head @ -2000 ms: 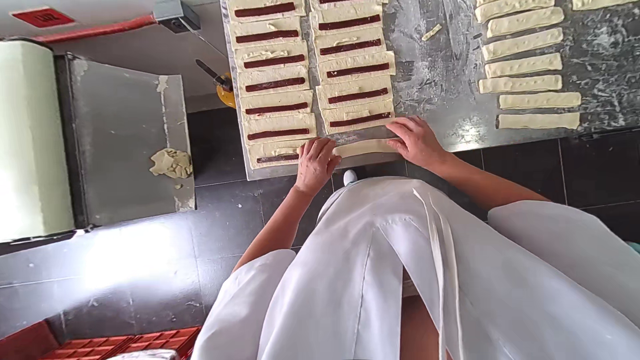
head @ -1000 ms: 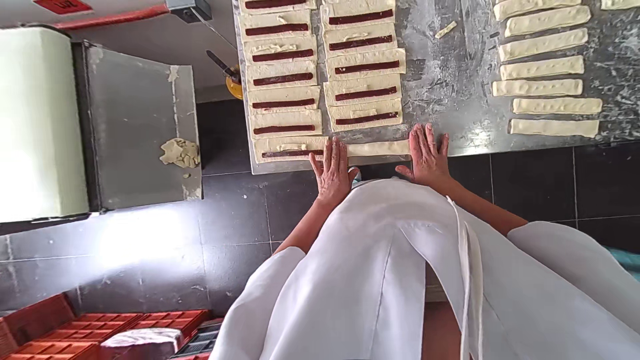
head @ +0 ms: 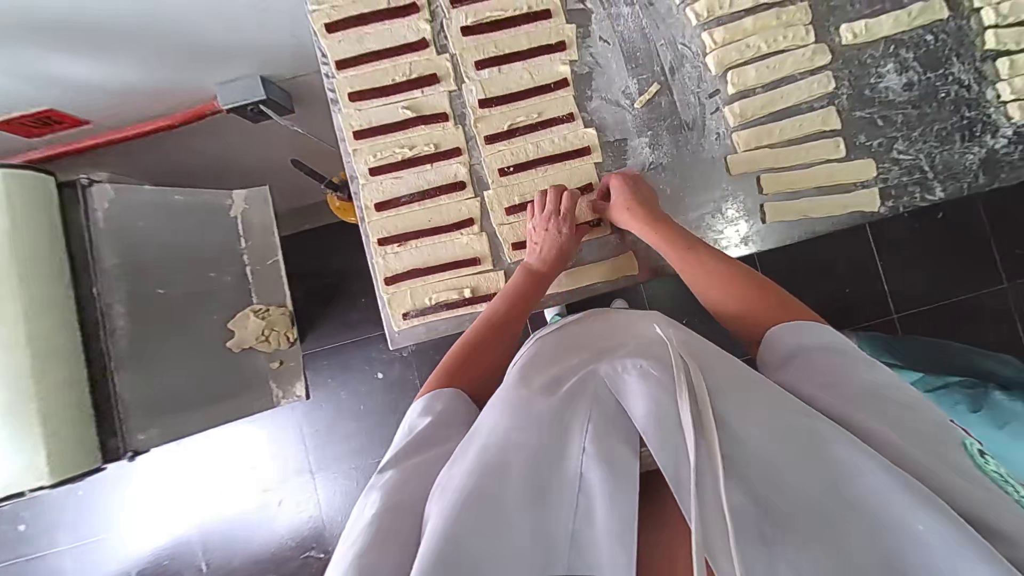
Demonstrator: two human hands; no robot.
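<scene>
Flat dough rectangles, each with a dark red filling strip, lie in two overlapping columns on a metal table [head: 680,192]. At the near end of the right column, my left hand [head: 554,228] rests its fingers on a dough piece [head: 512,194]. My right hand [head: 628,200] pinches the right end of the dough there, thumb and fingers together. Part of the filling under my hands is hidden. A rolled dough strip [head: 596,273] lies nearer the table's front edge, below my hands. Several more rolled strips [head: 820,204] form a column to the right.
A dough scrap [head: 647,95] lies mid-table. At left, a machine's metal tray [head: 176,320] holds a crumpled dough lump [head: 262,329], beside a pale roller or belt [head: 40,328]. A yellow object with a dark handle [head: 342,206] sits between tray and table. More rolls [head: 1012,64] lie far right.
Both hands have moved off the rolled strip at the front edge, up to the filled dough at the near end of the right column. A second ago they were flat with fingers spread.
</scene>
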